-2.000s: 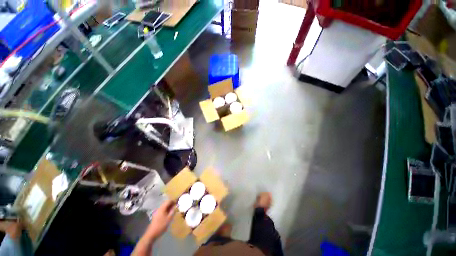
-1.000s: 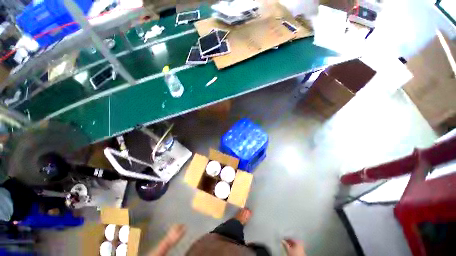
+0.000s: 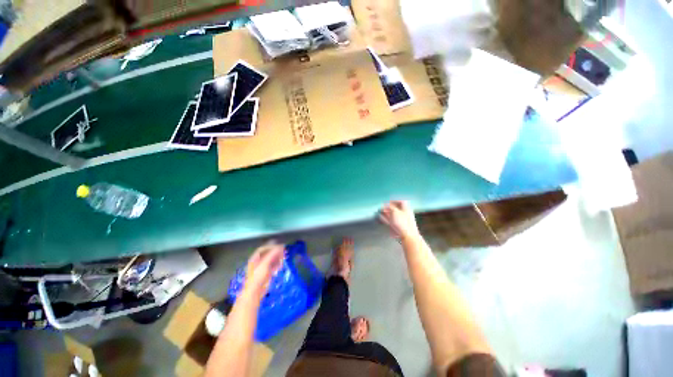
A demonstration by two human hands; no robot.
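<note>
My left hand [image 3: 264,266] is blurred above the blue stool [image 3: 284,296], and nothing shows in it. My right hand [image 3: 398,218] is at the front edge of the green bench [image 3: 295,202], its fingers curled. I cannot tell whether it touches the edge, and nothing shows in it. Overlapping solar panels [image 3: 215,103], dark side up, lie on the bench and the left edge of a brown cardboard sheet [image 3: 273,143]. White-backed panels [image 3: 277,32] are stacked at the back. Another dark panel [image 3: 397,90] lies at the cardboard's right.
A clear bottle with a yellow cap [image 3: 118,200] lies on the bench at left. A white sheet [image 3: 483,118] lies at right. An open carton [image 3: 190,324] stands on the floor left of the blue stool. A metal-framed item [image 3: 74,298] is below the bench at left.
The view has swung right and closer to the bench. The cartons and blue stool have shifted left in view. The left hand, beside a carton of white rolls earlier, is now over the stool.
</note>
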